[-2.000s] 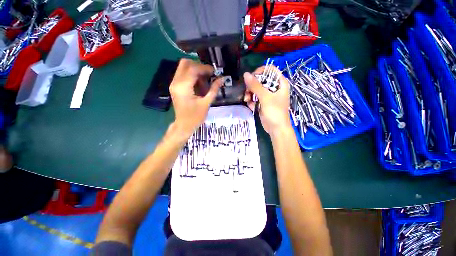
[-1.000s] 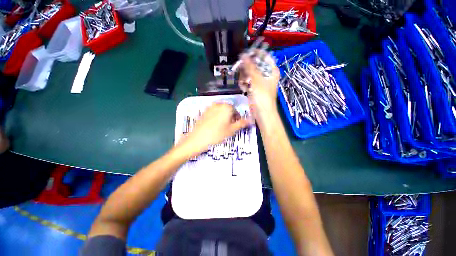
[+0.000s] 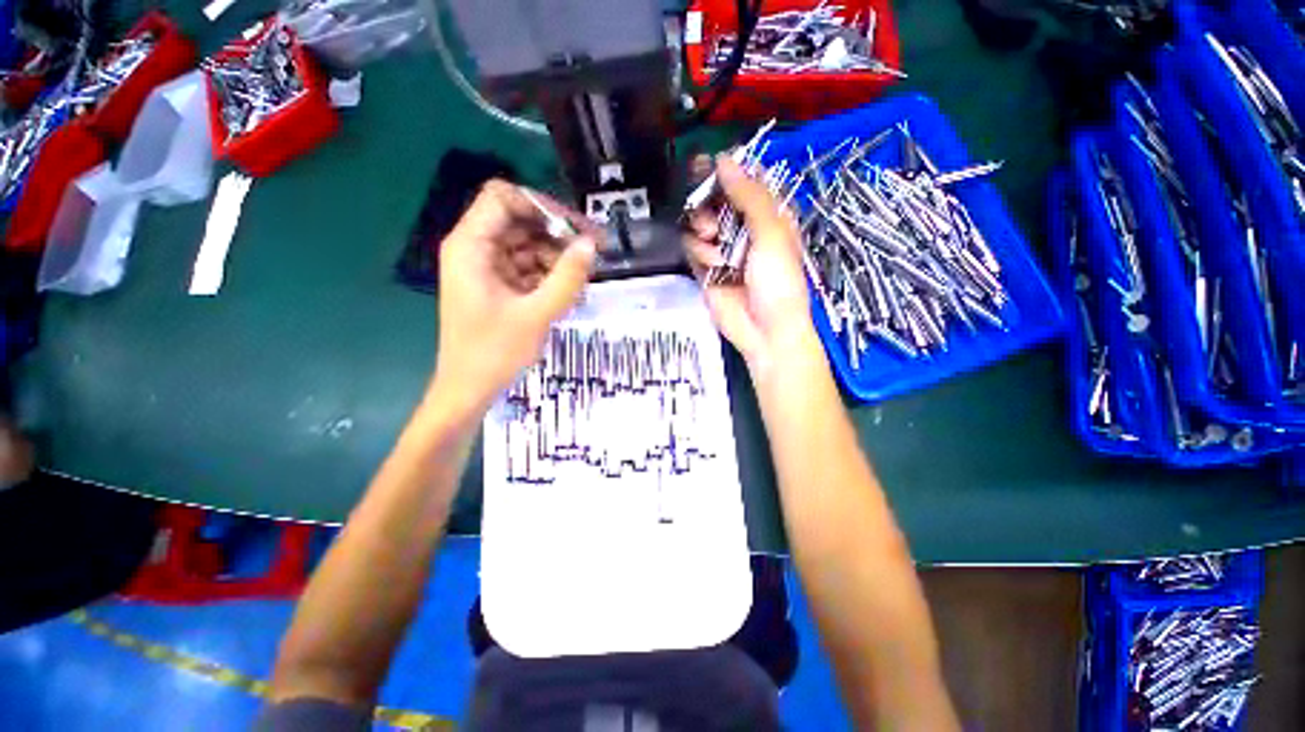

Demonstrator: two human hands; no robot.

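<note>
The dark press (image 3: 608, 136) stands at top centre, with a small silver fixture (image 3: 620, 208) low on it. My left hand (image 3: 512, 265) is just left of the fixture and holds a slim metal pin (image 3: 547, 213) between thumb and fingers. My right hand (image 3: 756, 243) is right of the fixture and holds a bunch of metal pins (image 3: 733, 229). The white tray (image 3: 616, 572) lies below the press, with many slim pins (image 3: 608, 365) lined up side by side in its upper half.
A blue bin (image 3: 866, 383) heaped with pins is right of the press. Long blue bins (image 3: 1216, 441) stand far right. Red bins (image 3: 272, 143) and clear boxes (image 3: 89, 243) are upper left. Another red bin (image 3: 744, 97) sits behind. A dark flat phone (image 3: 437, 215) is partly behind my left hand.
My left hand was over the tray's pins a second ago and is now up beside the fixture with a pin. My right hand stays by the press, slightly lower, with its bunch.
</note>
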